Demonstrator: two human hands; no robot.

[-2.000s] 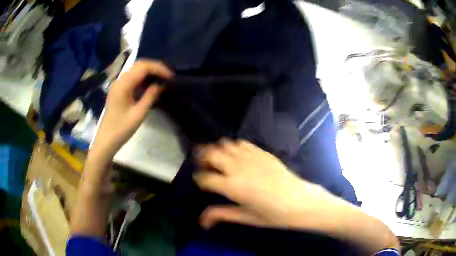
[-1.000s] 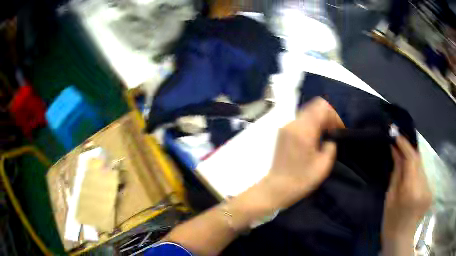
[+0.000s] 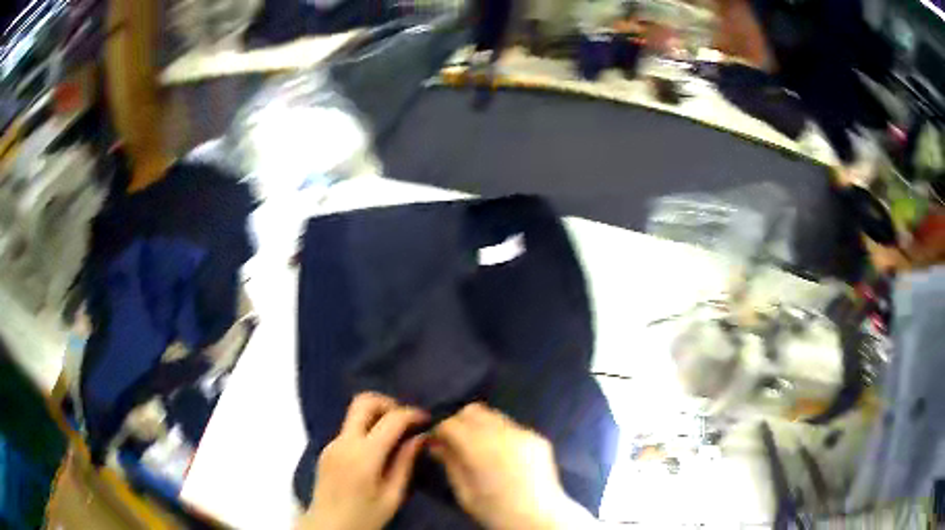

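The dark garment [image 3: 399, 280] lies spread on the white table in front of me, with a small white label [image 3: 502, 249] near its upper right. Bluer, shinier lining [image 3: 599, 440] shows at its lower right edge. My left hand [image 3: 368, 461] and my right hand [image 3: 495, 461] are close together at the garment's lower middle, both pinching the dark cloth. The fingertips are slightly blurred and the cloth between them is partly hidden.
The white sewing machine [image 3: 762, 347] is at the right, with dark shears [image 3: 779, 476] below it. A black and blue cloth heap [image 3: 155, 295] lies at the left. Clear crumpled plastic [image 3: 301, 129] is behind the work. Pale blue-grey sheets [image 3: 912, 383] hang at far right.
The view has swung back from the left side to the table. My hands have come together on the cloth at the garment's lower middle; before, they were wider apart holding a dark edge.
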